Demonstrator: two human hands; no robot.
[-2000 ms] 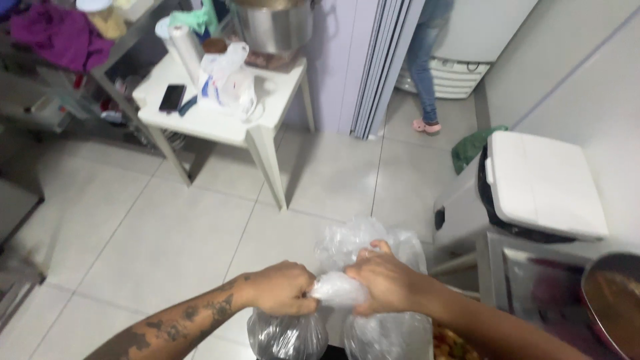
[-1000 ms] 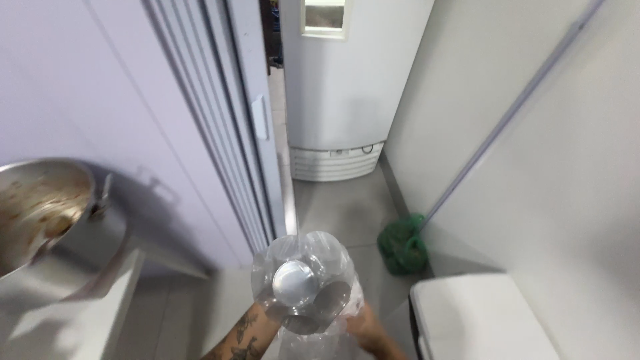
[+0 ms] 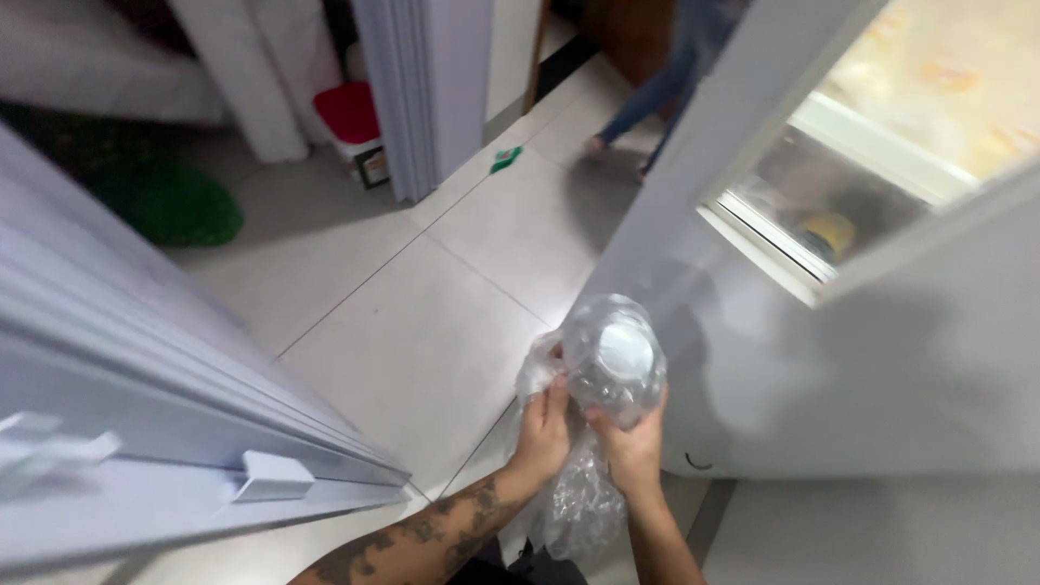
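Observation:
Both my hands are closed on a clear plastic bag point(image 3: 581, 496) at the lower middle of the head view. My left hand point(image 3: 546, 431) grips its crumpled left side, and my right hand point(image 3: 635, 451) holds the bulging part from below. Inside that bulge sits a round thing with a pale, shiny disc-shaped face point(image 3: 625, 352); the plastic hides what it is. The rest of the bag hangs down between my forearms.
A folding door point(image 3: 284, 390) with a handle point(image 3: 275, 477) stands at left. At right is a white appliance with a glass window point(image 3: 861, 179). Beyond are a red-lidded tub point(image 3: 351, 118), a green wrapper point(image 3: 505, 159) on the floor tiles and a person's legs point(image 3: 650, 97).
The view has moved from the room with the white table through to the folding doorway. My hands now hold the bag raised, with the round thing in it, beside the white appliance.

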